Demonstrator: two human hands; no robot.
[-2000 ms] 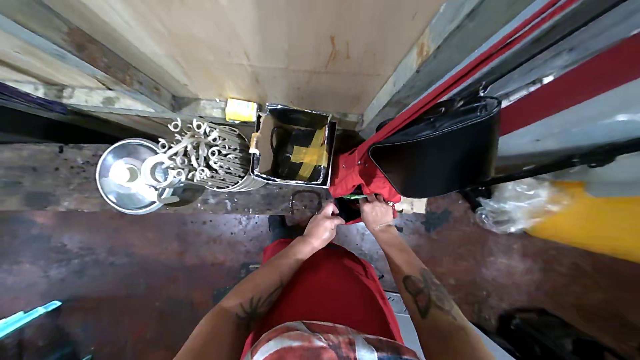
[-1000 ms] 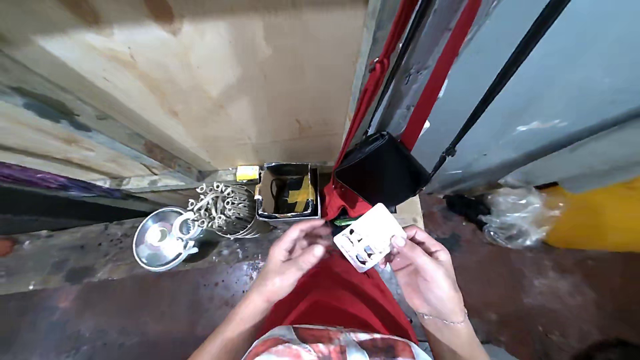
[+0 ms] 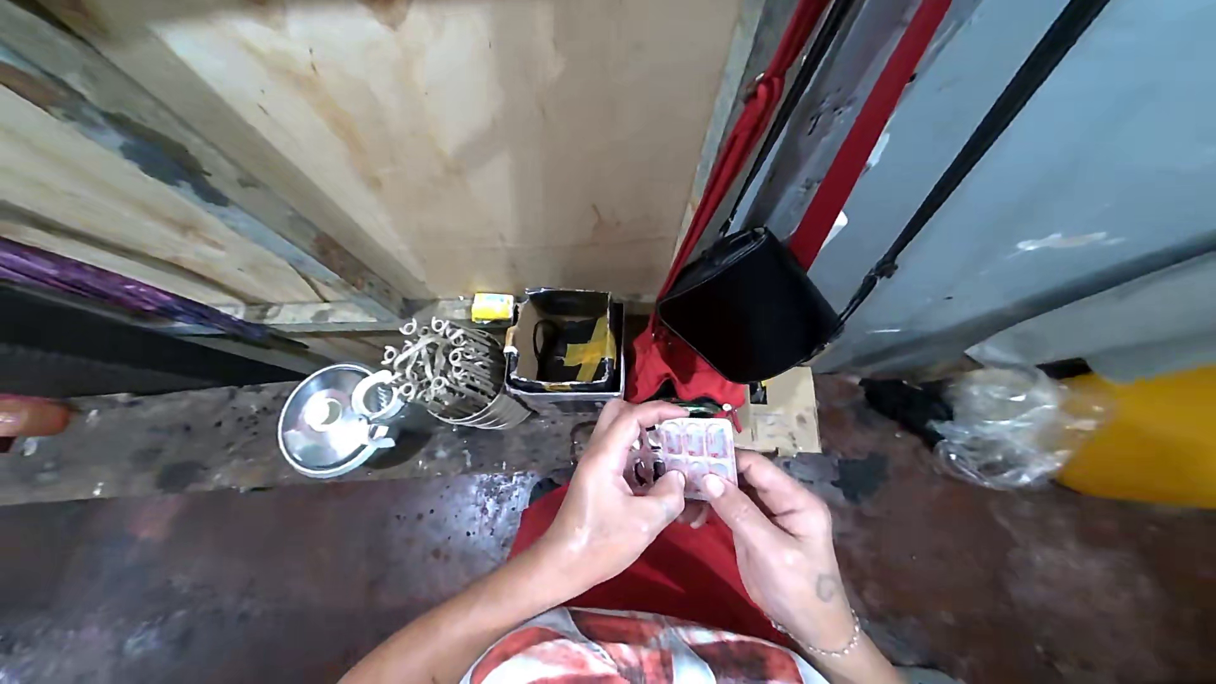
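Between both hands is a blister pack [image 3: 698, 442] with clear pockets, some of them on its left side broken through or dark. My left hand [image 3: 617, 489] pinches its left part between thumb and fingers. The lower right part is gripped by my right hand [image 3: 784, 541], its thumb on the front. Just behind the pack lies a red cloth bag [image 3: 674, 366], with something green at its opening. A black bag [image 3: 750, 309] hangs above it on a strap.
On the ledge [image 3: 218, 437] stand a metal bowl [image 3: 328, 446], a container of metal rods with ringed ends [image 3: 446, 366], a black box with yellow tape [image 3: 565, 380] and a small yellow box [image 3: 492, 307]. Cardboard [image 3: 793, 413] lies right of the red bag. Clear plastic [image 3: 1002, 423] lies at right.
Both hands were at the red bag two seconds ago. One second ago my right hand alone held the pack, its pale side showing; now my left hand grips it too and its pockets face up.
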